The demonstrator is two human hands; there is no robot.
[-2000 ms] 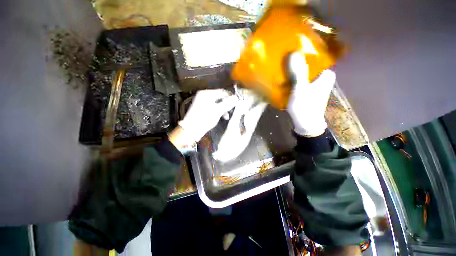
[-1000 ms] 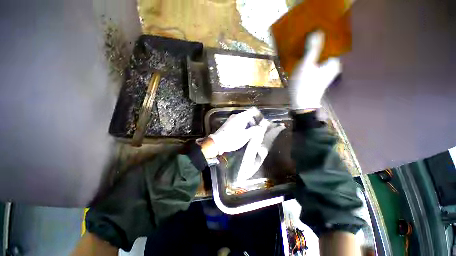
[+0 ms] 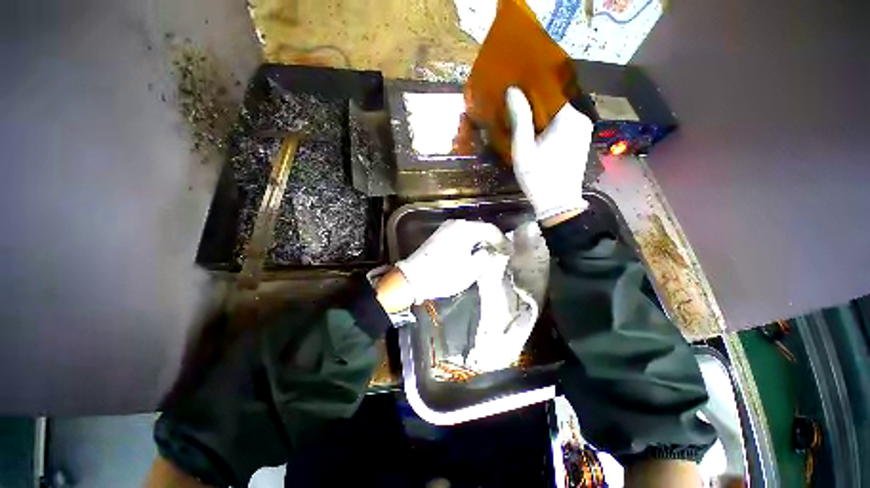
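Observation:
My right hand [image 3: 553, 157], in a white glove, holds an orange sheet [image 3: 520, 67] by its lower part, over the right side of the solder pot [image 3: 434, 124] with its bright silvery surface. My left hand [image 3: 448, 262], also in a white glove, is closed on the upper end of a white cloth [image 3: 501, 319] above the near tray [image 3: 410, 367]. The cloth hangs down into the tray. Thin copper-coloured strands [image 3: 458, 370] lie at the tray's lower left. Whether anything is behind the orange sheet cannot be seen.
A black dross tray [image 3: 315, 214] of grey flakes stands at left, with a brassy scraper [image 3: 272, 205] across it. A dark temperature controller [image 3: 625, 133] with a red light is right of the pot. Grey panels flank both sides. A green conveyor [image 3: 777, 381] with coils and a parts tray [image 3: 720, 381] are at lower right.
My right hand and the orange sheet have come back left over the pot, uncovering the controller. The white cloth has spread wider and hangs differently from my left hand. The view has shifted slightly.

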